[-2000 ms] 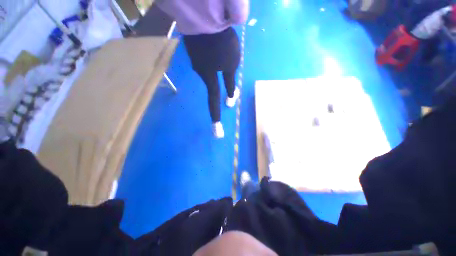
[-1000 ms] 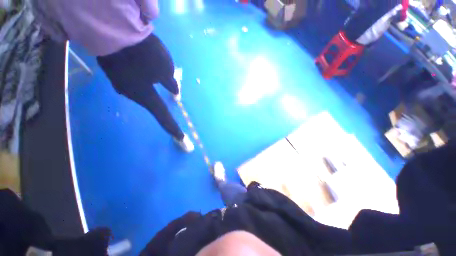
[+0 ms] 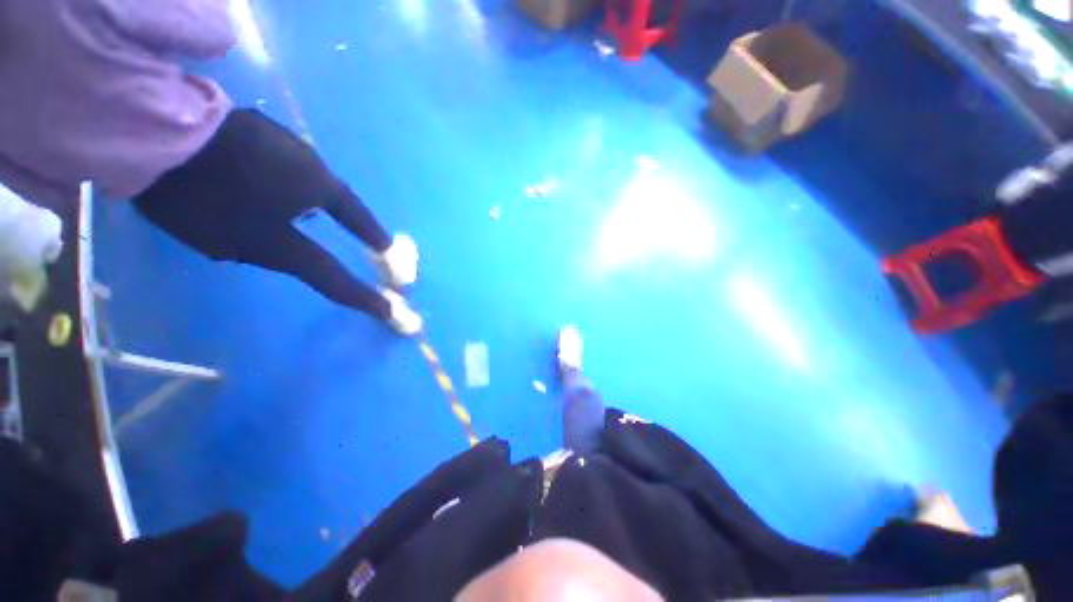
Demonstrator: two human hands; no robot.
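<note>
No work object is in front of me. The blue floor (image 3: 494, 306) lies below, with bright glare on it and a few small white scraps. My own shoe (image 3: 571, 348) shows low in the middle, below it my dark clothing. Neither of my hands is in the picture. Only dark sleeves show at the lower left and lower right corners.
A person in a purple top (image 3: 106, 94) and dark trousers stands at the left, beside a table edge with metal legs (image 3: 153, 363). An open brown carton (image 3: 771, 88) is at the upper right. A red stool (image 3: 965, 276) stands at the right. A yellow-striped line (image 3: 445, 382) crosses the floor.
My view has moved forward and turned right. The pale cardboard-covered stack has left the picture. The open carton and red stool now show larger or closer, and the person has shifted further left.
</note>
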